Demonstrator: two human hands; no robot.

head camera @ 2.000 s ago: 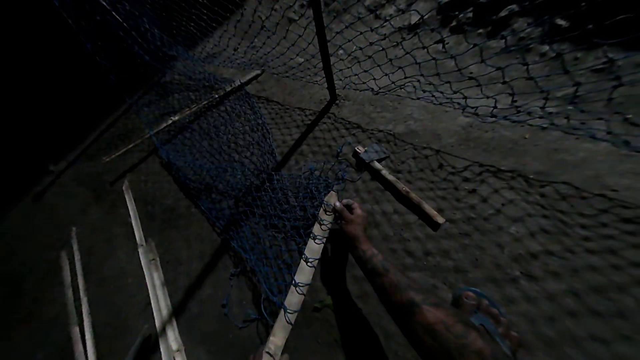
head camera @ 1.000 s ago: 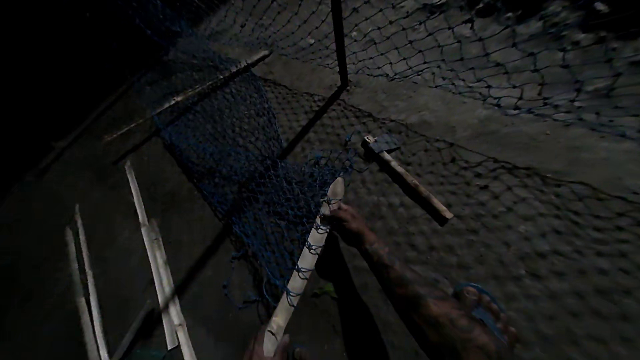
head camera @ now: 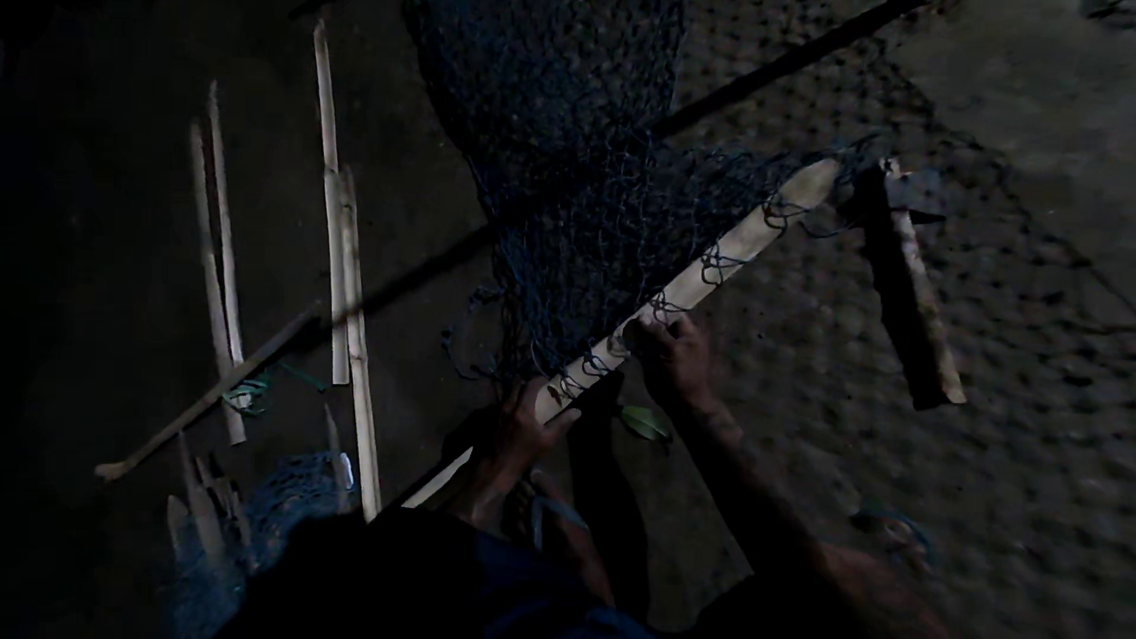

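A pale, flat wooden stake (head camera: 745, 235) with a pointed end runs diagonally through the edge meshes of a blue net (head camera: 577, 204). My left hand (head camera: 524, 426) grips the stake at its lower part. Farther up, my right hand (head camera: 679, 355) is closed around the stake's lower edge, beside the net's loops. To the right, a hammer or axe with a wooden handle (head camera: 927, 311) lies on the ground; the dim light hides its exact kind of head. Its head is near the stake's pointed tip, not touching my hands.
Several long wooden strips (head camera: 351, 266) lie at the left, with a thin stick (head camera: 213, 399) and green cord (head camera: 247, 395) near them. Pointed stakes (head camera: 204, 515) and bundled blue net (head camera: 297, 488) are at the lower left. A green leaf (head camera: 645, 423) lies by my right forearm.
My right hand has moved down the stake, away from its pointed tip. My left hand, barely seen before, now shows on the stake. The view has tilted down and turned left.
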